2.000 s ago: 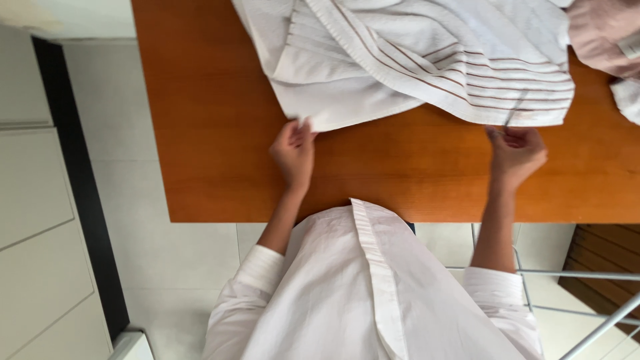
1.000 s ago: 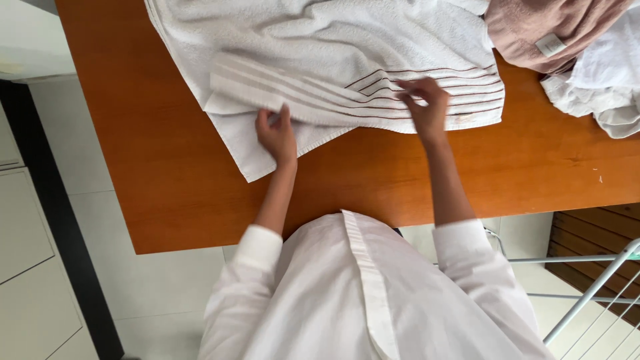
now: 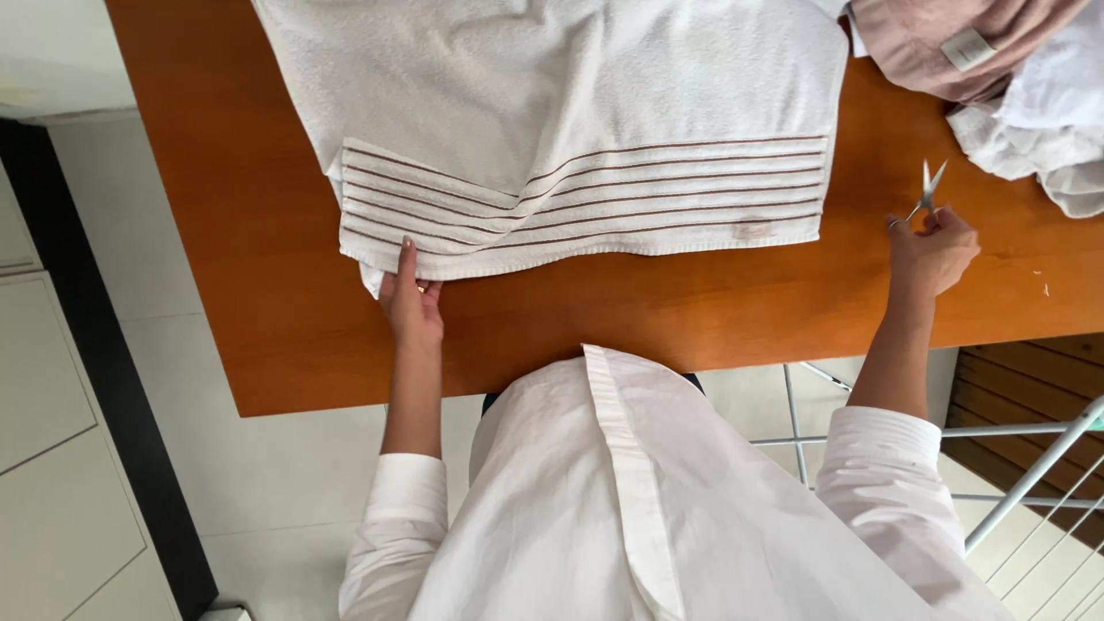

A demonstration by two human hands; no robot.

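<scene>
A white terry towel point(image 3: 673, 95) with brown stripes along its near end lies on the wooden table. My left hand point(image 3: 414, 297) grips the near edge of that towel by its left corner, the thumb on top and the other fingers partly underneath. Off to the right of the towel, my right hand point(image 3: 933, 250) holds small metal scissors point(image 3: 926, 188) by the handles, their blades apart and pointing away from me. A faint brownish mark shows on the towel's border near its right corner.
At the upper right lie a pink towel point(image 3: 914, 43) with a label and crumpled white cloths point(image 3: 1000, 142). The table's front edge point(image 3: 319, 410) runs close to my body. A metal drying rack point(image 3: 1035, 474) stands below the table at the right.
The striped border, partly folded over a second ago, now lies mostly spread out. My right hand has moved from above the stripes to the right, off the towel. My left hand now grips the near edge.
</scene>
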